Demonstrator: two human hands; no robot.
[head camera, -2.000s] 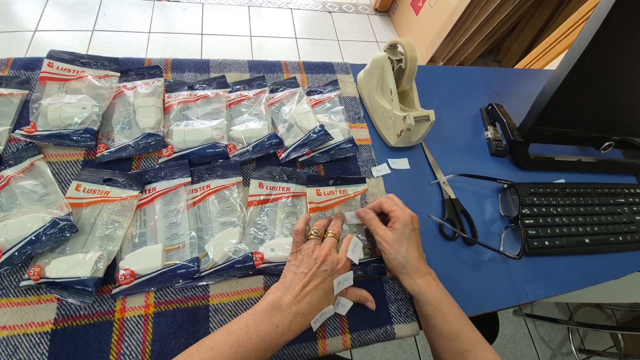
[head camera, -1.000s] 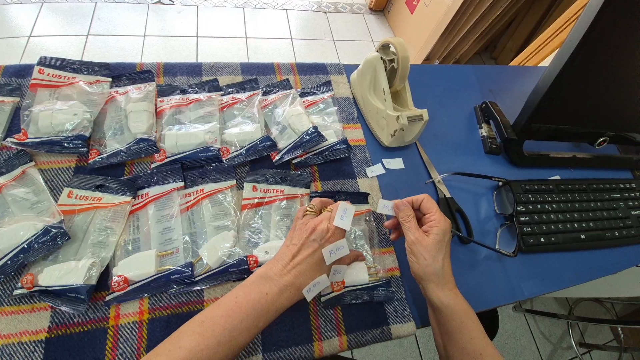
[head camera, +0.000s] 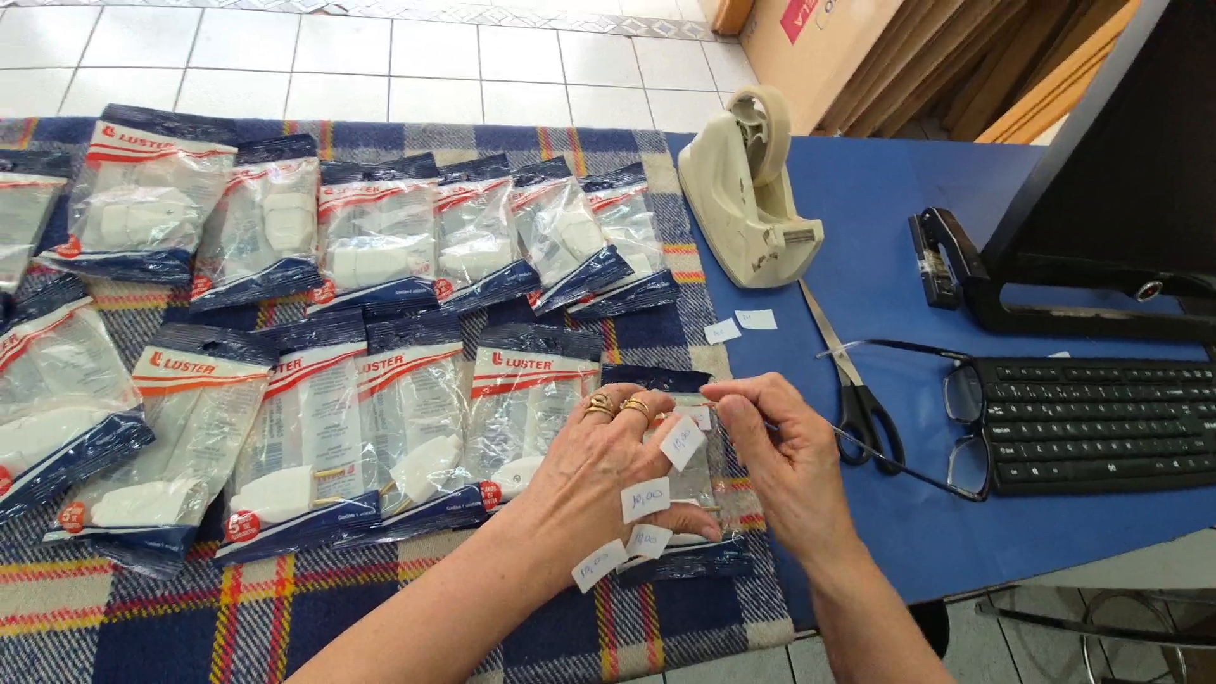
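My left hand (head camera: 594, 456), with gold rings and several small handwritten white stickers stuck along its side and thumb, rests on a clear plastic packet (head camera: 698, 480) with a dark blue top and bottom. My right hand (head camera: 784, 456) is at that packet's right edge, thumb and forefinger close together beside a white sticker (head camera: 696, 416) near its upper part. Whether the fingertips still grip the sticker cannot be told. To the left, similar Luster packets (head camera: 537, 380) holding white plug-like fittings lie in two rows on a plaid cloth (head camera: 532, 608).
A tape dispenser (head camera: 750, 209) stands beyond the cloth's right edge. Near it on the blue tabletop (head camera: 855, 228) lie two white stickers (head camera: 756, 320), black-handled scissors (head camera: 860, 418), eyeglasses (head camera: 967, 427), a stapler (head camera: 936, 256) and a keyboard (head camera: 1102, 423) below a monitor (head camera: 1111, 142).
My right hand has moved left from above the blue tabletop to the packet. The white sticker held in its fingers one second ago is now at the packet's upper part.
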